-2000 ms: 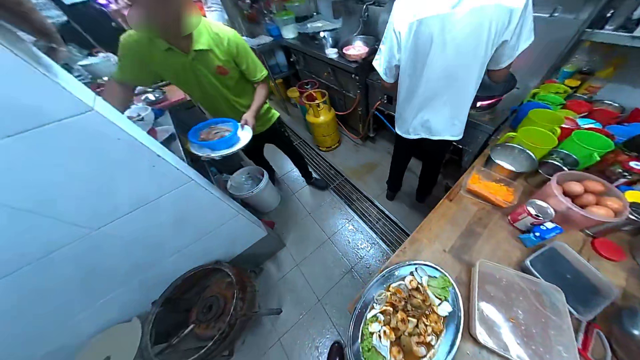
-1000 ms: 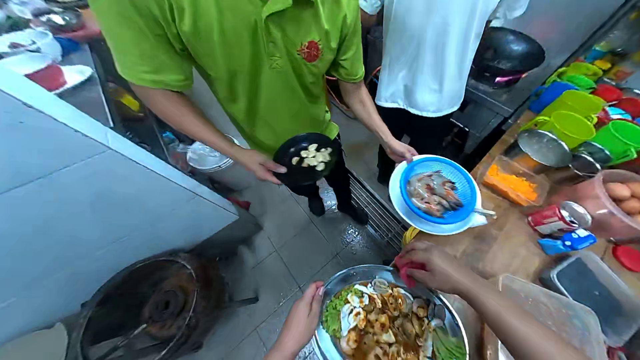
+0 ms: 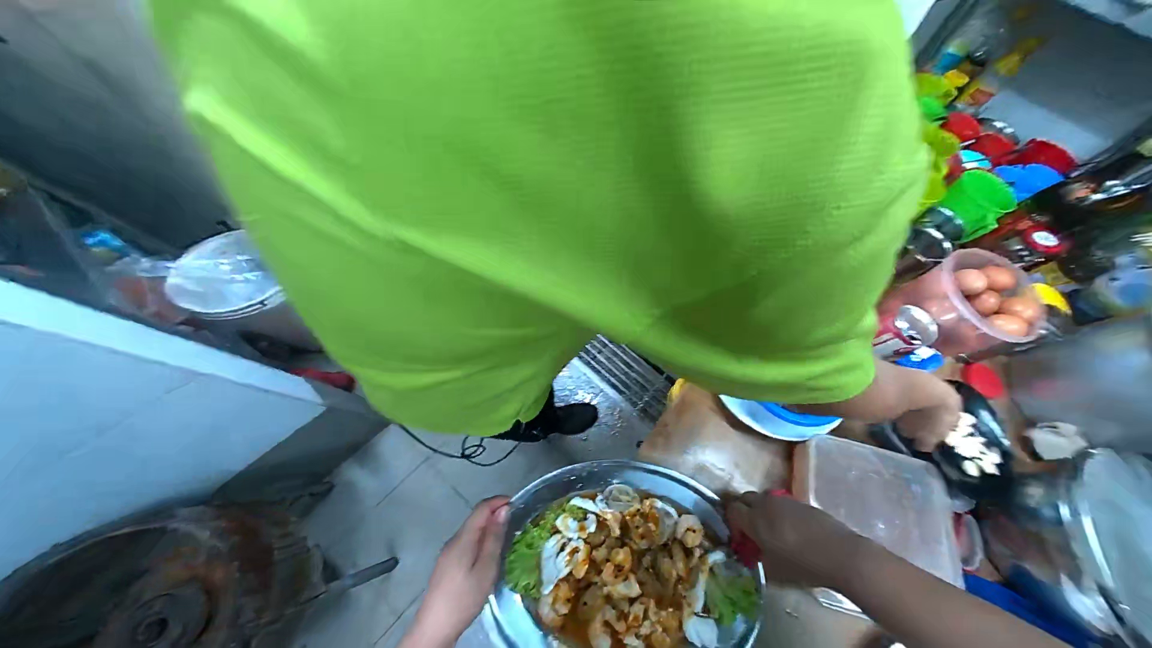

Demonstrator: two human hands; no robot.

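A round metal platter (image 3: pixel 525 624) of seafood in brown sauce with lettuce is at the bottom centre. My left hand (image 3: pixel 465 562) grips its left rim. My right hand (image 3: pixel 785 531) is at its right rim, with a red cloth (image 3: pixel 743 547) under the fingers. Right of that hand lies a clear lidded plastic container (image 3: pixel 877 504). Close in front, a person in a green shirt (image 3: pixel 576 207) fills the upper view. That person's hand (image 3: pixel 931 409) is at a small black pan (image 3: pixel 981 450) with pale slices. A white plate with a blue basket (image 3: pixel 778 418) is partly hidden by the shirt.
The wooden counter (image 3: pixel 711 441) holds a pink tub of eggs (image 3: pixel 958 306), an opened can (image 3: pixel 904 328) and several coloured plastic cups (image 3: pixel 981 202). A rusty burner (image 3: pixel 162 576) stands on the floor at lower left, beside a tiled half wall (image 3: pixel 135 387). A floor drain grate (image 3: pixel 625 373) runs behind the person.
The person in green has come much closer and leaned toward the counter. Both the plate with the basket and the black pan, held up one second ago, are now at the counter. My hands stay on the platter.
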